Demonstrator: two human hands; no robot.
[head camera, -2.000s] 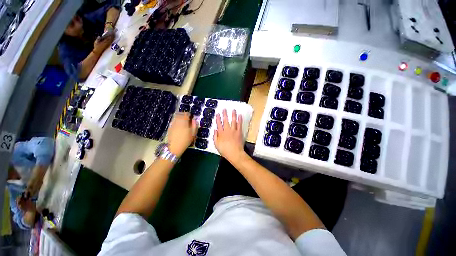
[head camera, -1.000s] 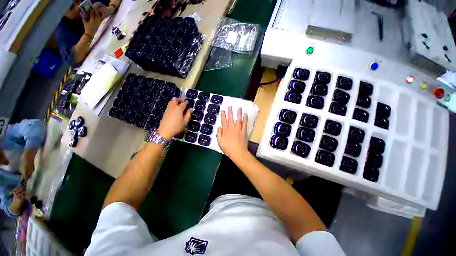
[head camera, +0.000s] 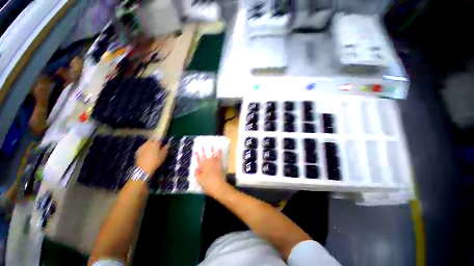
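The view is blurred. A white foam sheet (head camera: 221, 148) lies on the bench, with rows of black housings (head camera: 182, 163) on its left part. My right hand (head camera: 209, 169) lies flat on its bare right part, fingers apart. My left hand (head camera: 149, 157) is over the border between the sheet and a flat block of dark parts (head camera: 106, 161). Its fingertips touch or hover over dark parts; whether it holds one is unclear. The white compartment tray (head camera: 317, 183) on the right has black housings in its left cells.
A taller stack of dark parts (head camera: 127, 101) stands behind the flat block. Clear plastic (head camera: 196, 85) lies on the green mat. The white machine (head camera: 234, 67) with coloured buttons is behind the tray. Papers (head camera: 57, 161) and a seated person (head camera: 44, 101) are at left.
The camera view has shifted, so the bench and tray appear lower and farther left. My left hand has moved left relative to the sheet. My right hand stays on the sheet.
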